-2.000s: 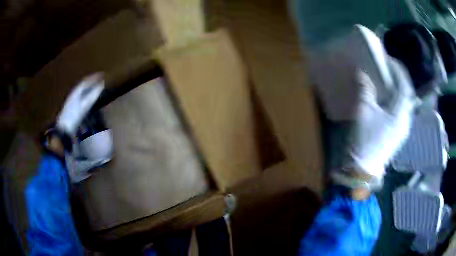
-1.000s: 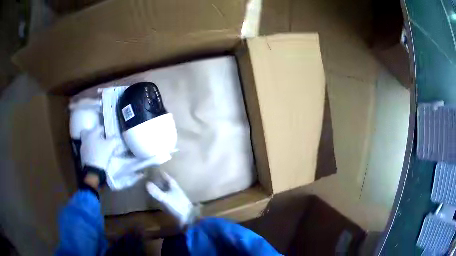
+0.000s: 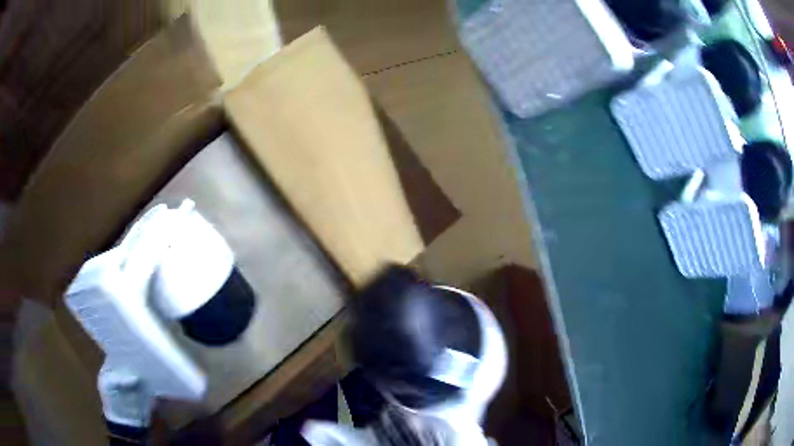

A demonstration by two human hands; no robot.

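Note:
One white dome camera (image 3: 196, 270) with a black head is over the carton's left part, its ribbed base plate facing left. My left hand (image 3: 126, 392), in a white glove with a black wrist band, grips it at the lower end of the base plate. A second dome camera (image 3: 418, 335), with a blurred black head, a pale label and white housing, is raised close to me at the carton's near right corner. My right hand (image 3: 461, 422) is blurred and mostly hidden below this camera and seems to hold it; its fingers cannot be made out.
The large open carton (image 3: 318, 157) has its right flap folded outward, and a pale sheet (image 3: 279, 253) covers its inside. The dark green bench (image 3: 609, 305) runs along the right. Several cameras stand at its upper right, with ribbed base plates (image 3: 679, 122) towards me.
Both hands have lifted cameras up from the carton, where one lay on the pale sheet and another at the left. The view has turned right, showing more of the bench.

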